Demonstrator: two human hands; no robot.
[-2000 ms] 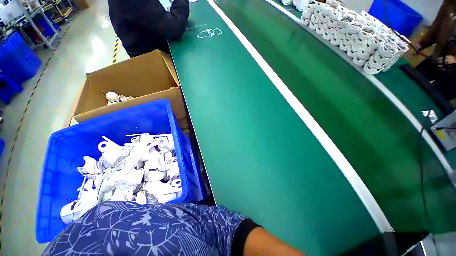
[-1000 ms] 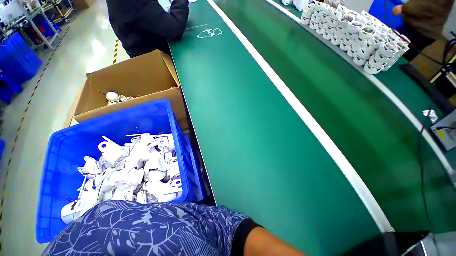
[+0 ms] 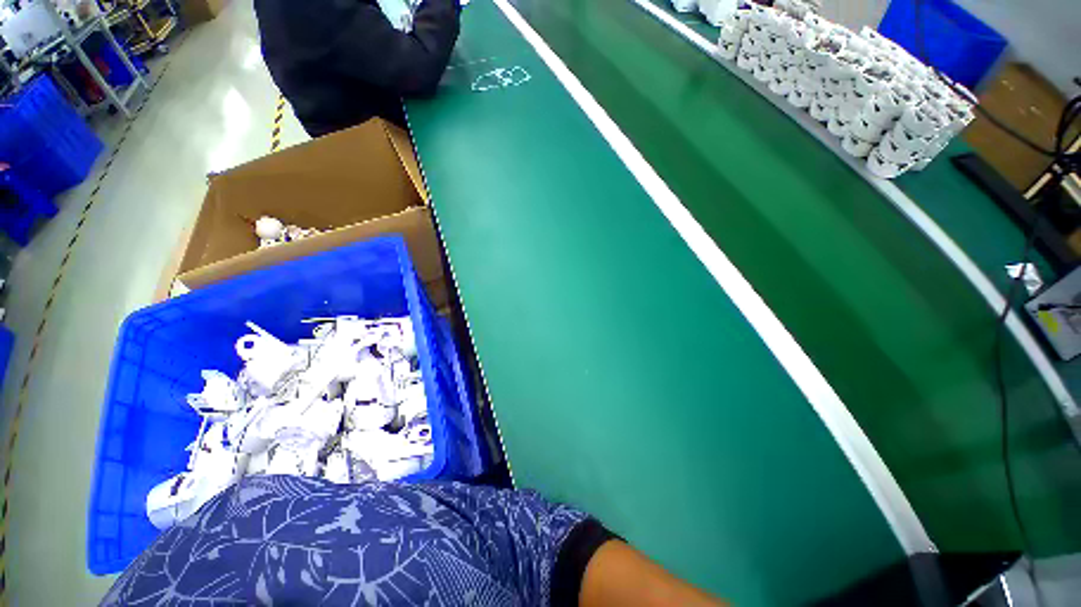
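Note:
Neither of my hands is in the picture. Only my patterned blue sleeve and a bare forearm show at the bottom edge, and the forearm runs out of the frame. Nearest in front is a deep blue plastic bin (image 3: 263, 270) at the lower left. It holds a jumble of white plastic parts (image 3: 311, 409), some with round openings. The green bench top (image 3: 593, 344) lies to the right of the bin. What my hands touch or hold is hidden below the frame.
An open cardboard box (image 3: 302, 180) with few white parts stands behind the bin. A person in black (image 3: 344, 53) is at the bench beyond. Across the white-railed green conveyor (image 3: 759, 237) are stacked white parts (image 3: 836, 89) and a silver-grey box (image 3: 1059, 311).
A person in brown seen at the upper right one second ago is out of view now. The person in black has shifted an arm slightly. My sleeve and the bin look nearly the same.

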